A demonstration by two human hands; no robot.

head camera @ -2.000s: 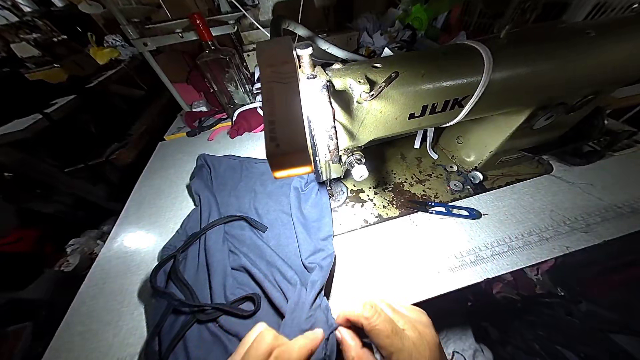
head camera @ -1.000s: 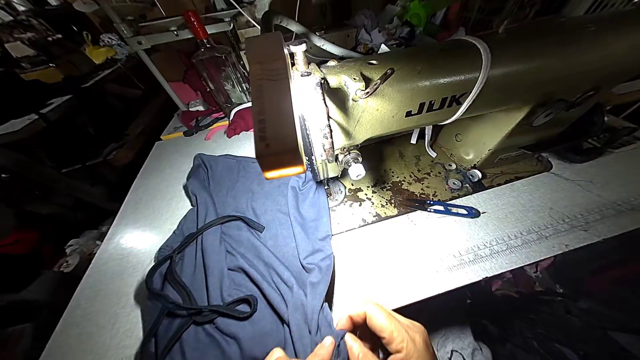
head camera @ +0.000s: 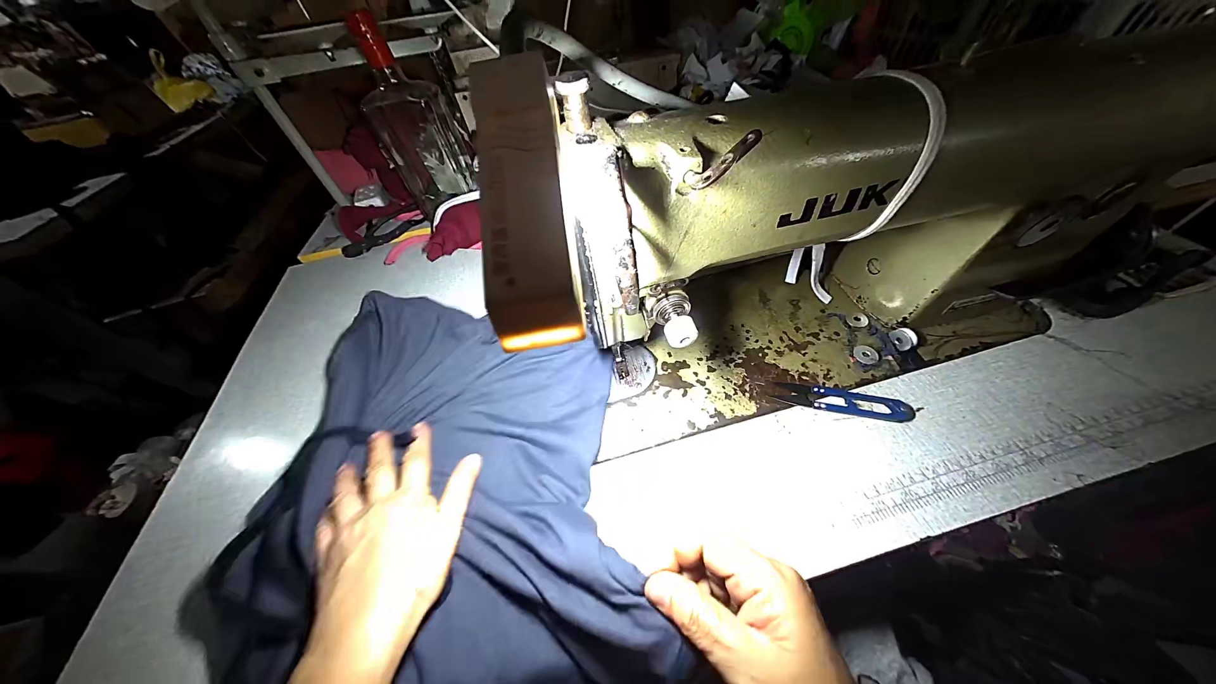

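A blue-grey cloth garment (head camera: 532, 446) lies bunched on the sewing table, its far end under the head of a green Juki sewing machine (head camera: 750, 199). My left hand (head camera: 389, 532) rests flat on the garment with its fingers spread, over part of a dark drawstring (head camera: 328, 435). At the garment's right edge, my right hand (head camera: 741, 608) pinches the cloth between thumb and fingers. The presser foot (head camera: 622, 366) is partly hidden beside the cloth. Blue thread snips (head camera: 855, 404) lie on the machine bed's front edge, right of the garment.
A glass bottle with a red top (head camera: 408, 123) stands behind the table's far left corner, near dark red cloth scraps (head camera: 456, 228). Small bobbins (head camera: 864, 354) sit on the machine bed. A printed ruler scale (head camera: 1007, 456) runs along the table (head camera: 256, 380) at right.
My left hand has moved from the garment's near edge to the left and farther up, and now lies flat on the cloth. The drawstring loops, plain before, are now mostly hidden.
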